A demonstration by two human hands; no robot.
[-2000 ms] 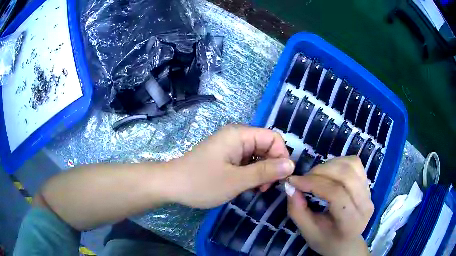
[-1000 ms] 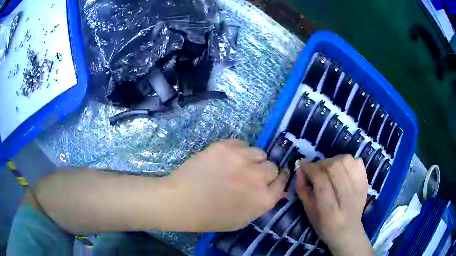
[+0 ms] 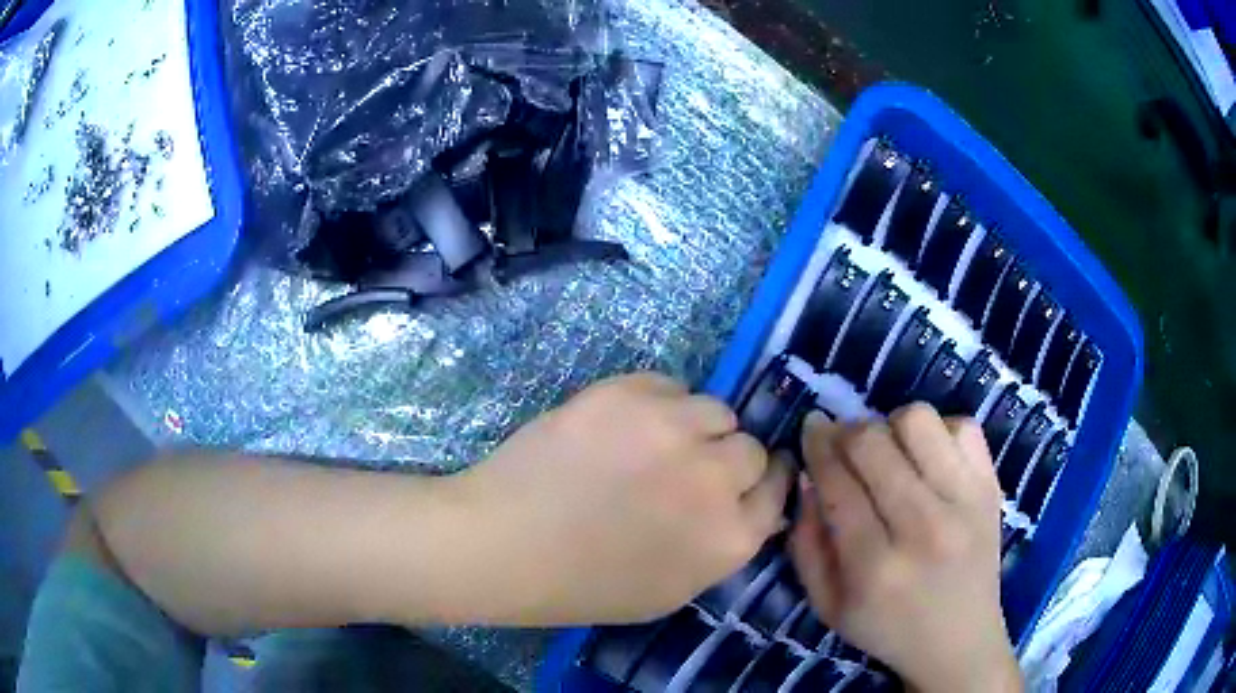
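A blue-rimmed tray [image 3: 1114, 406] holds slanted rows of black curved plastic parts [image 3: 830, 309] with pale strips between them. Many parts have a small shiny dot at the upper end. My left hand [image 3: 630, 508] is over the tray's left rim, its curled fingers against the end of a dark curved part between my hands. My right hand [image 3: 908, 535] is over the middle of the tray, fingers bent and bunched beside the left fingertips. The fingertips and any small fitting in them are hidden.
At far left, a blue-rimmed tray [image 3: 221, 163] has tiny dark hardware on white. A clear bag [image 3: 393, 115] spills black parts onto silvery bubble sheet [image 3: 542, 352]. At right are a tape roll [image 3: 1174, 494], crumpled white material [image 3: 1084, 596] and stacked blue-rimmed trays [image 3: 1152, 636].
From above the tray, both hands have moved down onto a part in it, with the left hand turned back-up. Over the last second they have barely moved; the right fingers are more bunched.
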